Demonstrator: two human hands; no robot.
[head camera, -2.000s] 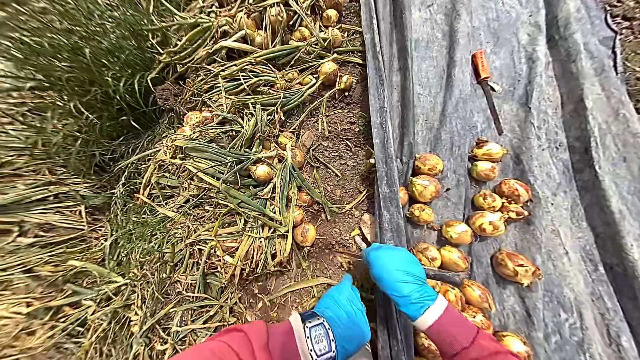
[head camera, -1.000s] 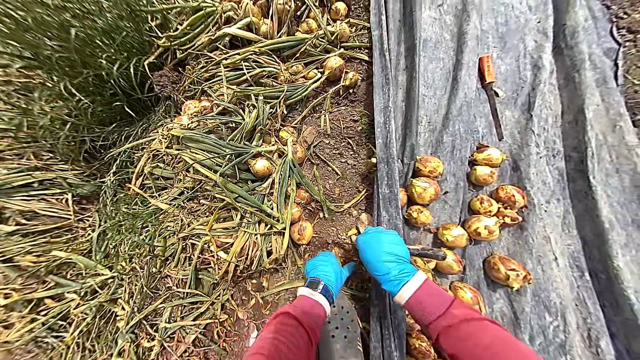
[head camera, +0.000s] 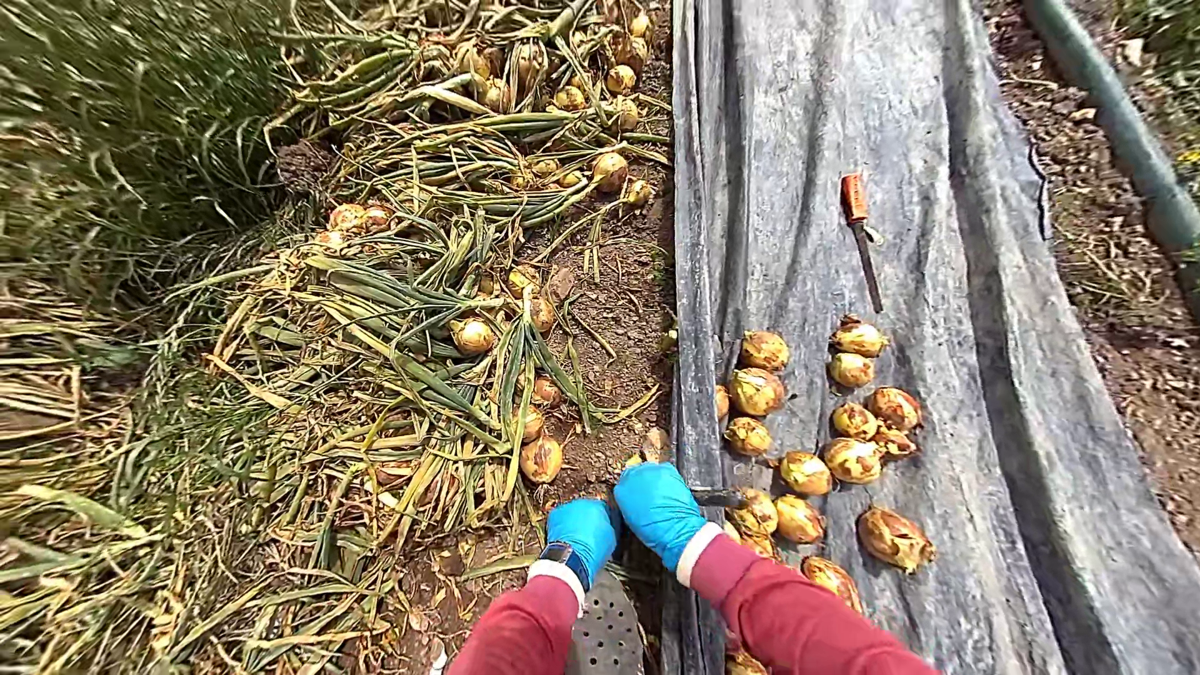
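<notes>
My left hand (head camera: 583, 534), in a blue glove with a watch at the wrist, is curled low over the soil beside the cloth's edge; what it holds is hidden. Just right of it, my right hand (head camera: 658, 506), also gloved in blue, is closed on a dark tool handle (head camera: 719, 498) that sticks out to the right over the cloth. A small onion (head camera: 654, 444) shows just beyond my right hand. Several trimmed onions (head camera: 853, 460) lie on the grey fabric sheet (head camera: 806, 112). Farther up the sheet lies a knife with an orange handle (head camera: 854, 198).
Onions with long green and dry tops (head camera: 473, 336) lie in a heap on the soil at left. Tall grass (head camera: 141, 122) stands at upper left. A perforated shoe (head camera: 606, 630) shows below my hands. A green hose (head camera: 1116, 122) runs along the upper right.
My left hand has come nearer my right hand than one second ago. The view has shifted, showing more ground at the right. The onions and the orange-handled knife lie as before.
</notes>
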